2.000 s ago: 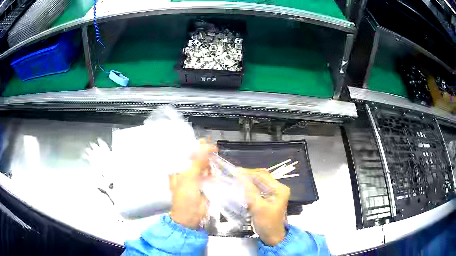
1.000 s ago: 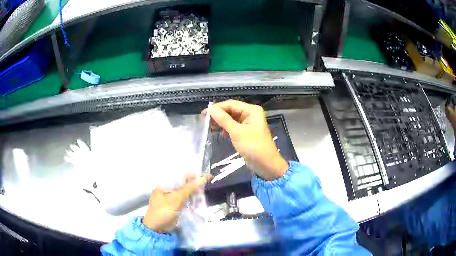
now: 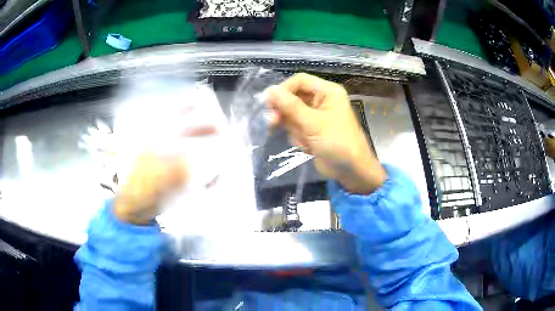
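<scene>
My right hand (image 3: 319,124) is raised over the black tray (image 3: 280,191), its thumb and fingers pinched on a clear plastic bag (image 3: 244,112) that hangs down to the left. Several thin white strips (image 3: 289,161) lie in the tray below it. My left hand (image 3: 152,182) is strongly blurred, over the large white bag (image 3: 219,206) left of the tray. A whitish blur surrounds its fingers, so I cannot tell what it holds. The far part of the tray is hidden behind my right hand and the clear bag.
A white glove (image 3: 97,138) lies at the left. A black parts bin (image 3: 234,25) of silvery-white pieces and a light-blue clip (image 3: 118,41) are on the green shelf. A blue bin (image 3: 36,36) is upper left. A large black fixture plate (image 3: 499,133) is at the right; a person's blue sleeve (image 3: 517,261) is lower right.
My left hand has moved left and up, away from the lower end of the clear bag. My right hand remains raised with its fingers pinched. The view has shifted downwards.
</scene>
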